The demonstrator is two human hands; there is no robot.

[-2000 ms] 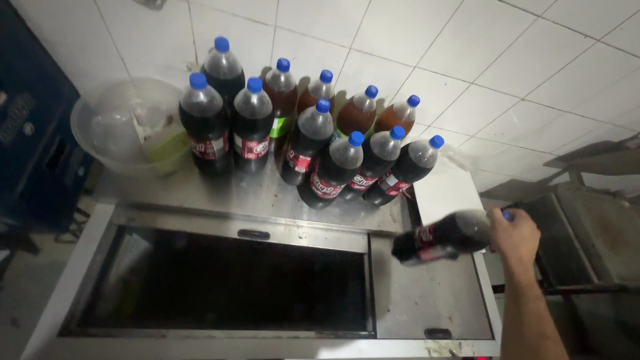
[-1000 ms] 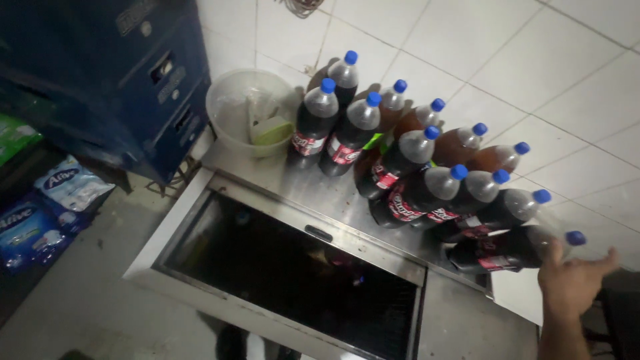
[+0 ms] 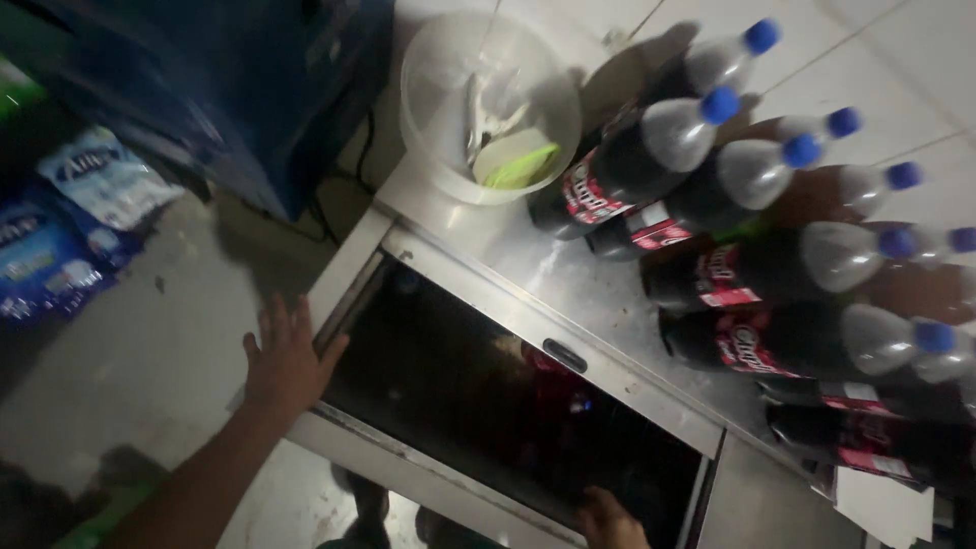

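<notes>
My left hand [image 3: 286,366] rests with spread fingers on the left rim of a metal chest cooler [image 3: 427,465], holding nothing. At the bottom, my right hand [image 3: 610,522] is partly in view over the cooler's dark opening [image 3: 488,381], its fingers bent; whether it holds anything does not show. Several plastic bottles of dark cola [image 3: 770,335] with blue caps stand close together on the steel top to the right. Behind them are bottles of brown drink [image 3: 823,191]. A clear plastic tub [image 3: 427,114] at the back holds a light green piece.
Dark blue crates [image 3: 252,99] stand at the upper left, with cables [image 3: 366,152] beside them. Blue and white plastic packs [image 3: 99,183] lie at the far left. A white tiled wall [image 3: 900,69] rises behind the bottles.
My right hand has let go of a cola bottle at the right end of the group and moved to the cooler's front. My left hand has come into view. The view has swung left.
</notes>
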